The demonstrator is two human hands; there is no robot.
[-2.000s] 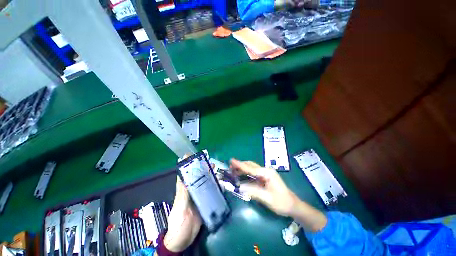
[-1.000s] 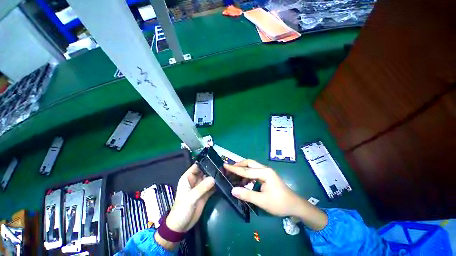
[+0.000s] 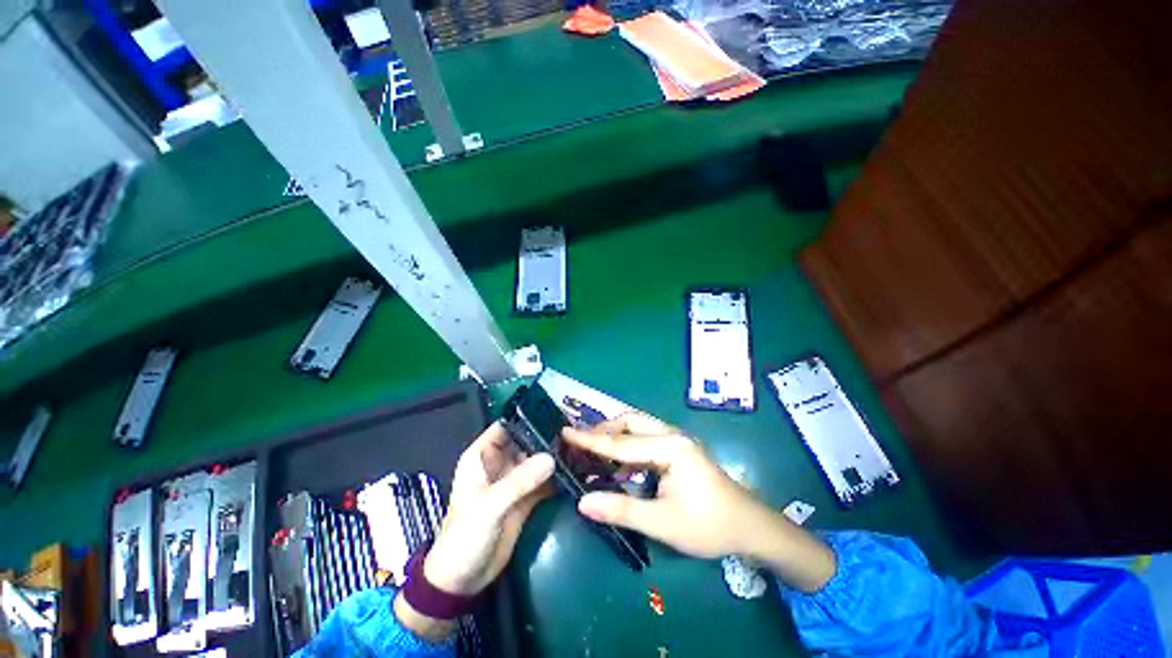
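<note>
A dark phone-sized screen-and-frame unit (image 3: pixel 540 418) is held tilted in front of the white post's foot. My left hand (image 3: pixel 486 521) grips its left long side with the thumb on the edge. My right hand (image 3: pixel 675 489) holds its right side, thumb and fingers on the edge. The face turned away from me is hidden. A pale silver part (image 3: pixel 585 401) lies behind my right fingers, partly hidden; I cannot tell its full shape.
A black parts tray (image 3: pixel 373 444) with flat and on-edge parts is at left. White-backed units (image 3: pixel 720 350) lie spaced on the green surface. A white post (image 3: pixel 386 244), a brown panel (image 3: pixel 1015 257), a crumpled white lump (image 3: pixel 743 576) and a blue plastic basket (image 3: pixel 1073 611) also show.
The unit turned from its white back facing me to a tilted, edge-on pose, and both hands came together on it. Over the last second the hands barely moved. Several units along the back shifted right.
</note>
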